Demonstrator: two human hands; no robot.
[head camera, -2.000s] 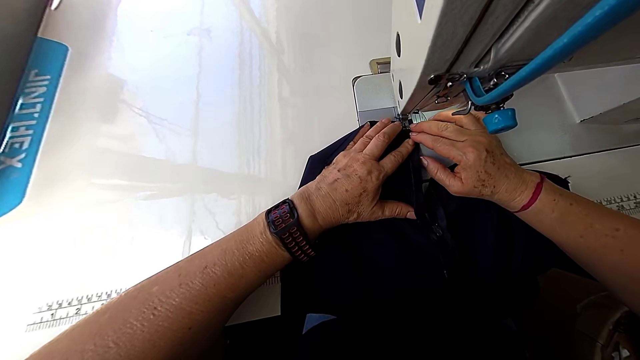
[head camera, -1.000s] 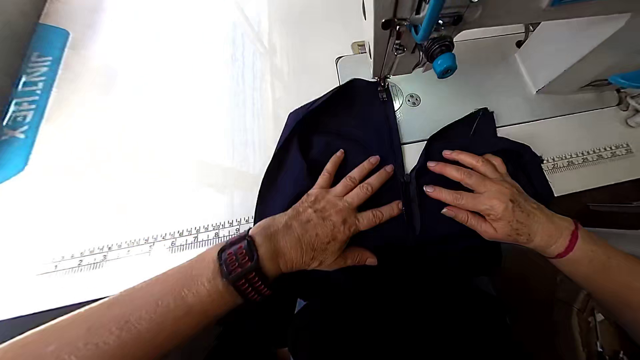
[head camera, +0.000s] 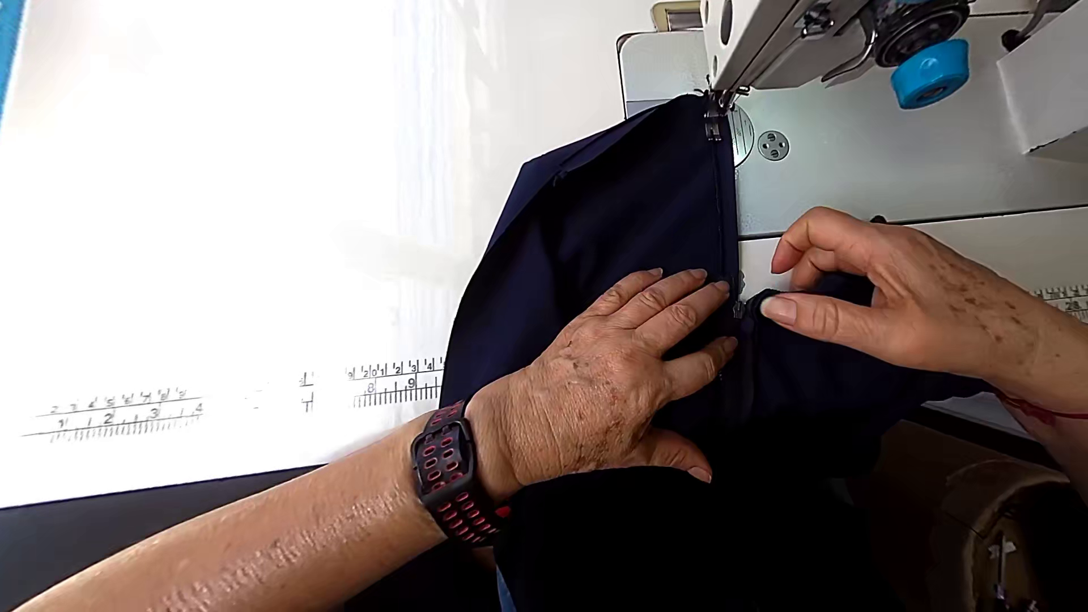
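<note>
Dark navy fabric (head camera: 612, 212) lies over the bed of a sewing machine, its far corner under the presser foot (head camera: 714, 126). A zipper (head camera: 738, 311) runs along the fabric's right edge, partly hidden by the folds. My left hand (head camera: 603, 374), with a watch on its wrist, rests flat on the fabric, fingertips beside the zipper, fingers slightly apart. Just right of the zipper, my right hand (head camera: 892, 297) has its thumb on the edge of a fabric fold and its index finger curled above, apart from the thumb. Whether it pinches any cloth is not clear.
The sewing machine head (head camera: 765, 42) rises at the top, with a blue knob (head camera: 931, 75) on its right. A metal plate (head camera: 850, 161) surrounds the needle area. Ruler markings (head camera: 399, 382) run along the white table's near edge. A brown object (head camera: 1003, 510) is at the lower right.
The fabric's right part was spread beneath my right hand a second ago; now that hand is raised, its thumb at the fold. Two seconds ago both hands were close to the presser foot. The view has shifted.
</note>
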